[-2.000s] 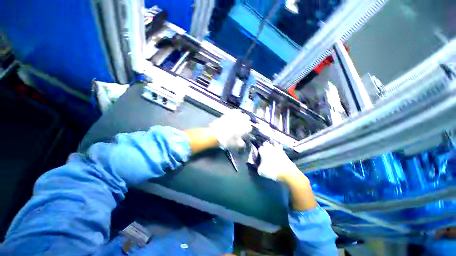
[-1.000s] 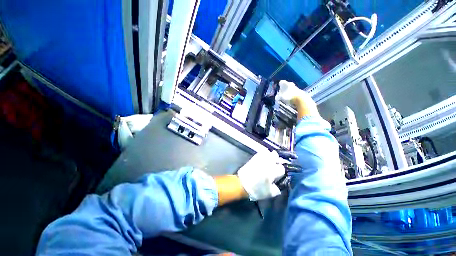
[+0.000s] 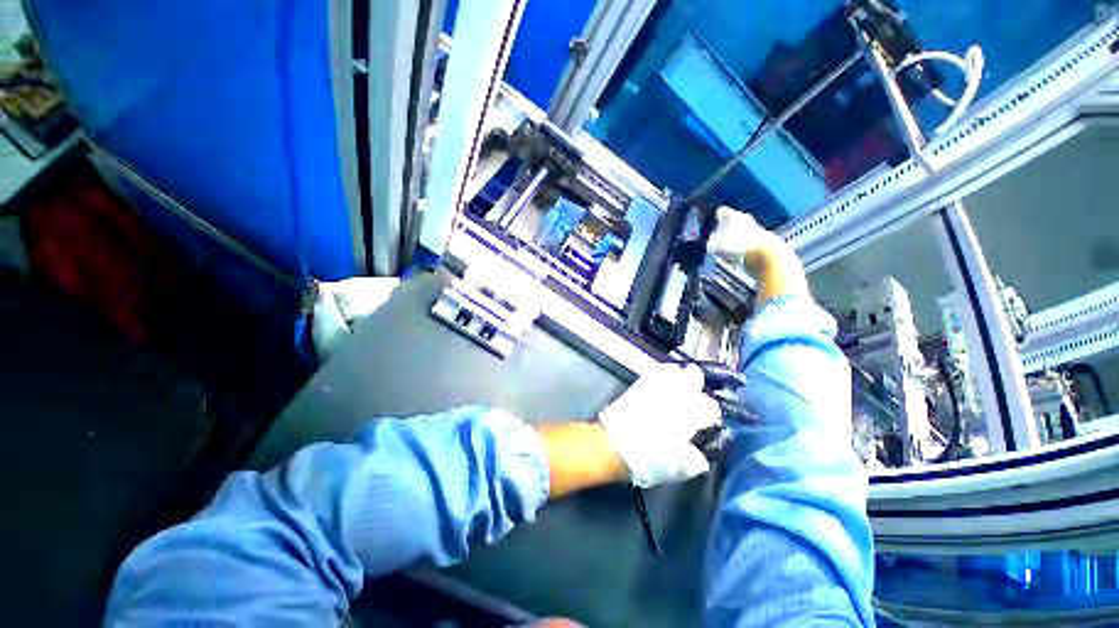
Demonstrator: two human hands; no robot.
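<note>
My left hand (image 3: 663, 425), in a white glove, is closed around a black part (image 3: 726, 390) at the mat's right side, partly hidden by my right sleeve. A thin dark tool (image 3: 647, 520) sticks out below the left hand; whether the hand grips it is unclear. My right hand (image 3: 740, 236), also gloved, is at the far top end of the upright black clamp block (image 3: 669, 288) across the rails. Its fingertips are partly hidden, so its grip cannot be told. Silver-white pieces (image 3: 482, 317) lie side by side at the mat's left end.
The green-grey mat (image 3: 368, 390) lies before the machine opening. Fixture nests (image 3: 589, 245) sit between the rails left of the block. Aluminium posts (image 3: 472, 123) frame the opening. A thin rod (image 3: 767, 126) slants down to the block. Machine parts (image 3: 893, 356) stand at the right.
My right hand has moved from beside my left hand up to the far end of the black block. My left hand stays on the black part. The view has shifted.
</note>
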